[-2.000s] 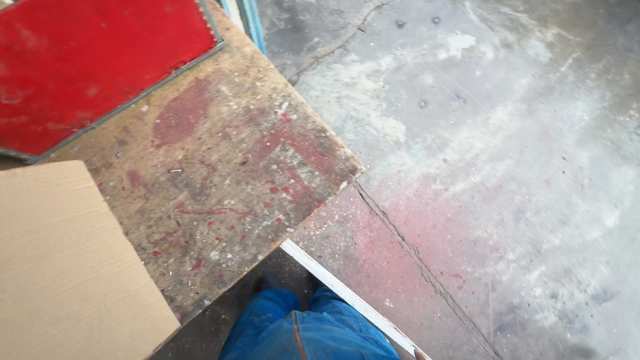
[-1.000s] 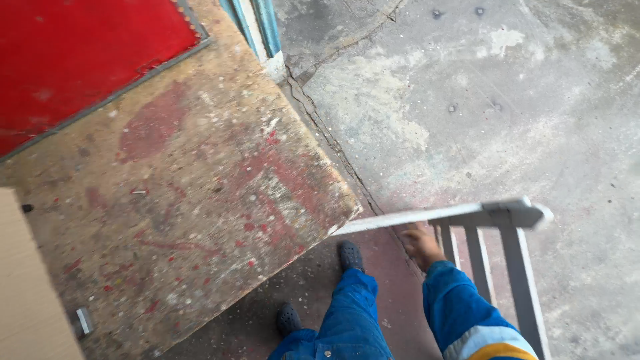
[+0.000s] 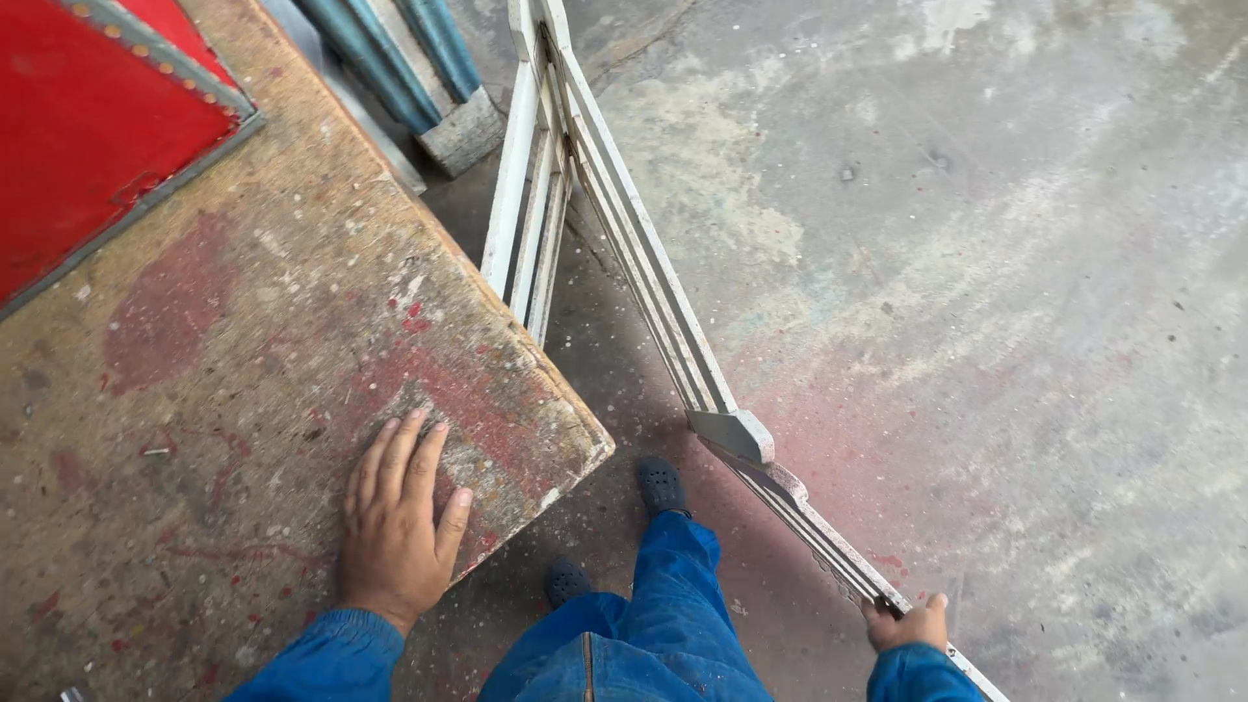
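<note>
My left hand (image 3: 400,512) lies flat, palm down and fingers spread, on the paint-stained wooden tabletop (image 3: 292,419), near its corner. At the lower right, my right hand (image 3: 907,624) grips the edge of a white slatted folding frame (image 3: 648,263). The frame's hinged panels zigzag across the floor from the top centre, beside the table corner, down to my right hand. A red panel with a grey metal edge (image 3: 97,127) rests on the tabletop at the upper left.
Blue and white posts (image 3: 419,68) stand behind the table's far edge. The concrete floor (image 3: 926,292) bears cracks and red and pale paint stains. My feet in dark clogs (image 3: 661,485) stand beside the table corner, near the frame.
My left hand has come into view on the tabletop. My right hand has moved down and to the right along with the frame, whose several panels now show spread out. The cardboard at the left has left the view.
</note>
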